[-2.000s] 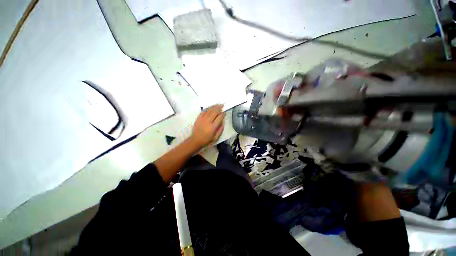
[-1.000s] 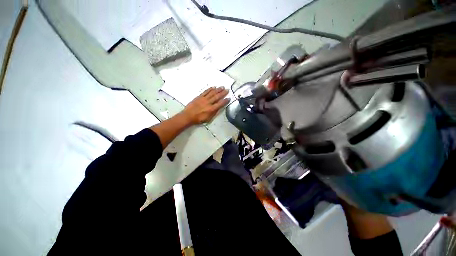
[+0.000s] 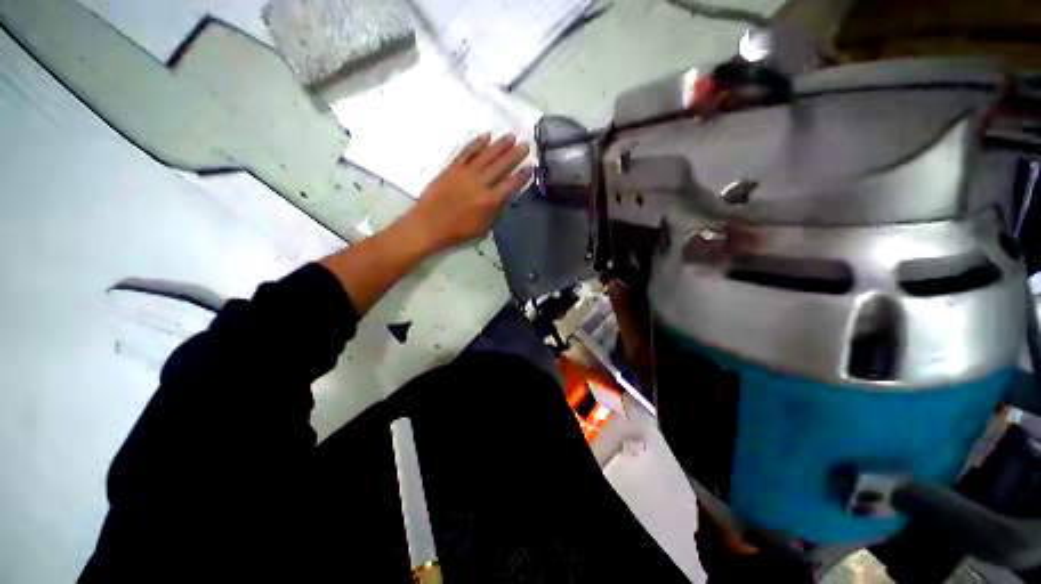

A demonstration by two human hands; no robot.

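Observation:
The cutting machine, a silver motor body with a blue-teal band, fills the right side. Its grey metal base plate lies at the table's edge, with the upright front part close to my left fingertips. My left hand lies palm down on a white-topped piece, fingers slightly spread and gripping nothing. My right hand is hidden behind the motor; only a bit of skin shows below it, so its grip cannot be seen.
A rough grey block rests on the white piece's upper end. White paper lay covers the left. A dark triangular scrap lies on the pale green table. An orange box shows below. A white stick juts in at the bottom.
The machine has turned, its motor coming nearer and lower in view while its base stays by my left hand. My left hand has moved further onto the white piece. The view has shifted.

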